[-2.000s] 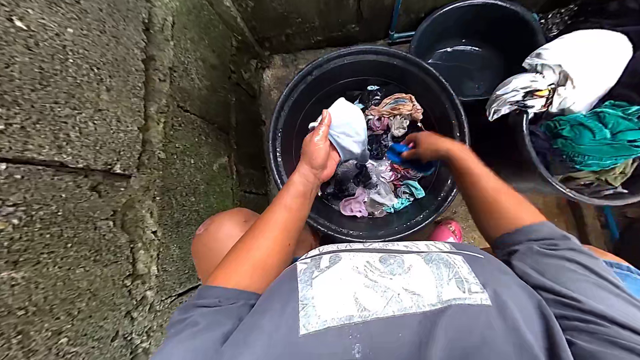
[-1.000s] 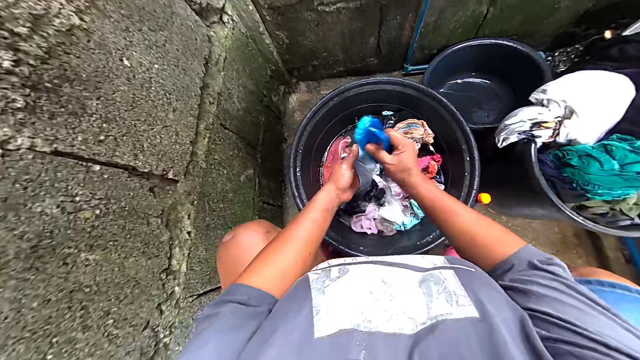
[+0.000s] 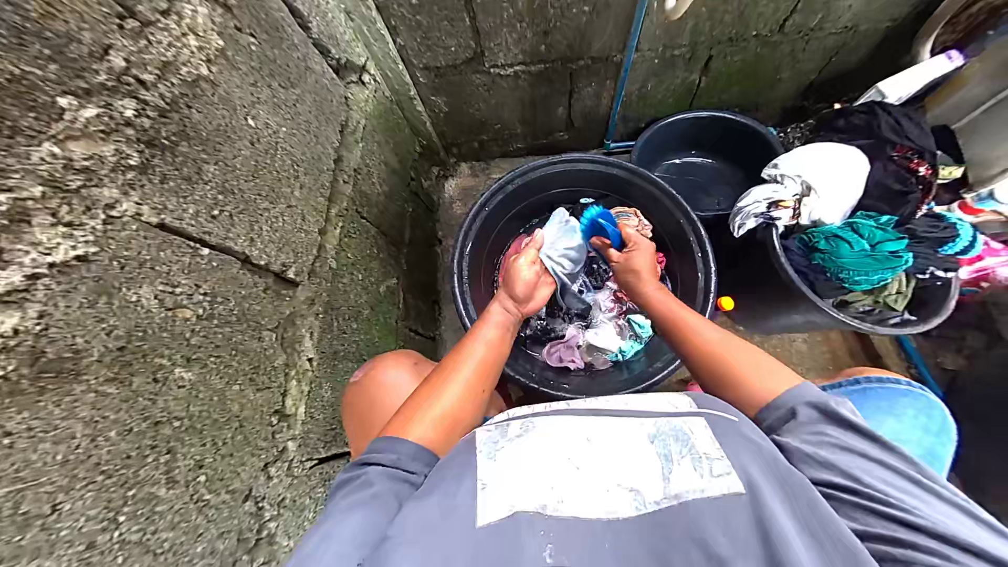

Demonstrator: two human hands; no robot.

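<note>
My left hand (image 3: 526, 277) grips a pale, light-blue cloth (image 3: 563, 242) over a big round black tub (image 3: 468, 272). In my right hand (image 3: 630, 264) is a blue scrub brush (image 3: 602, 226), its bristles facing up and left beside the cloth. The brush and cloth are very close; whether they touch I cannot tell. Below both hands, wet clothes lie in water in the tub, among them a mauve cloth (image 3: 564, 351), a turquoise cloth (image 3: 635, 337) and a striped orange cloth (image 3: 632, 221).
A smaller black basin (image 3: 701, 175) stands behind the tub. To the right, another tub (image 3: 937, 309) is heaped with clothes, including a green garment (image 3: 857, 250) and a white one (image 3: 823, 177). A concrete block wall (image 3: 220, 181) rises at left. An orange-yellow cap (image 3: 725, 303) lies beside the large tub.
The brush was low at the tub's right two seconds ago; my right hand has brought it up beside the cloth. The view has shifted.
</note>
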